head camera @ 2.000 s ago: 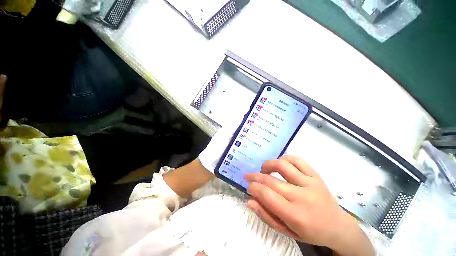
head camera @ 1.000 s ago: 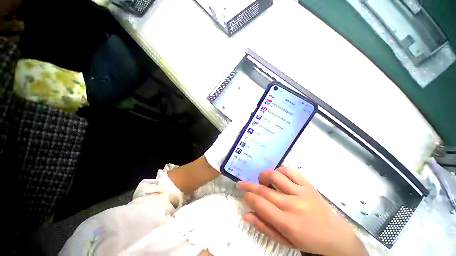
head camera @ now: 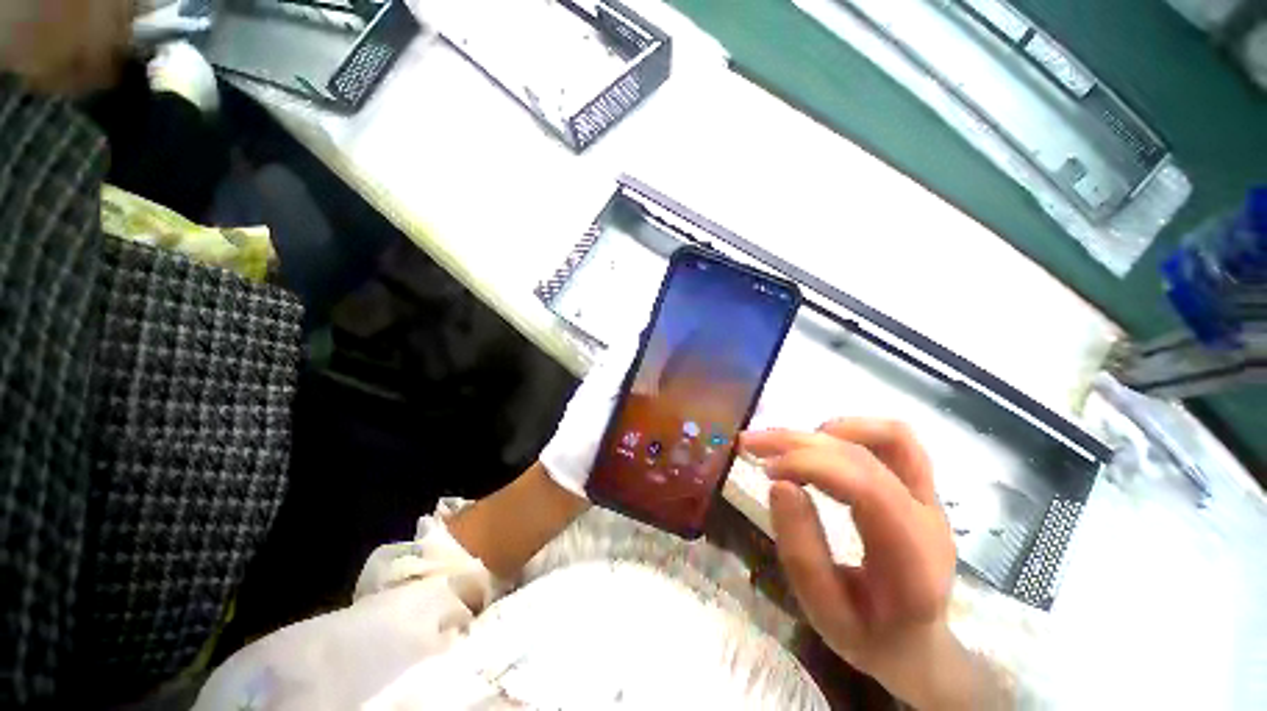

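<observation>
A smartphone with a black edge shows a blue-to-orange home screen with a few icons. My left hand, in a thin white glove, holds it from behind; most of its fingers are hidden by the phone. My right hand is bare, beside the phone's lower right edge, fingers apart and bent, holding nothing. A long shallow metal chassis lies on the bench under and behind the phone, with perforated ends and a dark long side.
Other chassis stand farther up the white bench. One chassis lies on clear film over the green surface. A blue wrapped object is at the right. A person in a checked jacket is at the left.
The phone screen has gone from a white list to the home screen. My right hand has shifted right. The view has moved, and the person at the left shows more.
</observation>
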